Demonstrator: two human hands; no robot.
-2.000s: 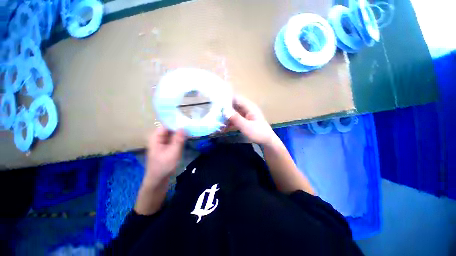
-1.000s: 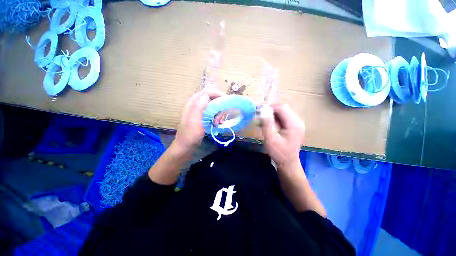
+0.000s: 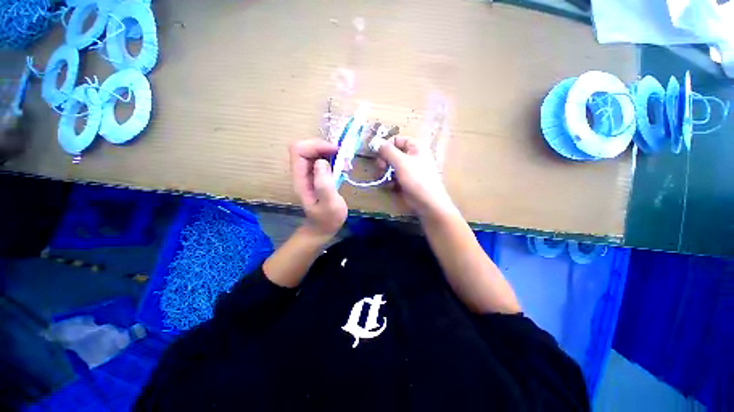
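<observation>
My left hand (image 3: 318,183) holds a pale blue and white flat ring (image 3: 349,149) on edge, seen nearly side-on, over the front of the cardboard. A white cord loop (image 3: 369,183) runs from the ring towards my right hand. My right hand (image 3: 410,170) pinches a small white piece or cord end (image 3: 378,143) between thumb and finger, beside the dark-marked spot (image 3: 389,131) of the pad. The fingertips hide what exactly is pinched. Clear tape strips (image 3: 440,121) lie on both sides of the pad.
Several pale rings (image 3: 125,107) with cords lie at the left, near a tangled blue heap (image 3: 22,22). More rings (image 3: 599,115) are stacked at the right. A blue crate of short pieces (image 3: 208,269) stands below the bench. White sheets (image 3: 644,22) lie far right. A blurred dark shape is at the left edge.
The ring has turned from facing up to standing on edge. My right hand has moved left to the pad's centre. A dark blurred shape has appeared at the left edge.
</observation>
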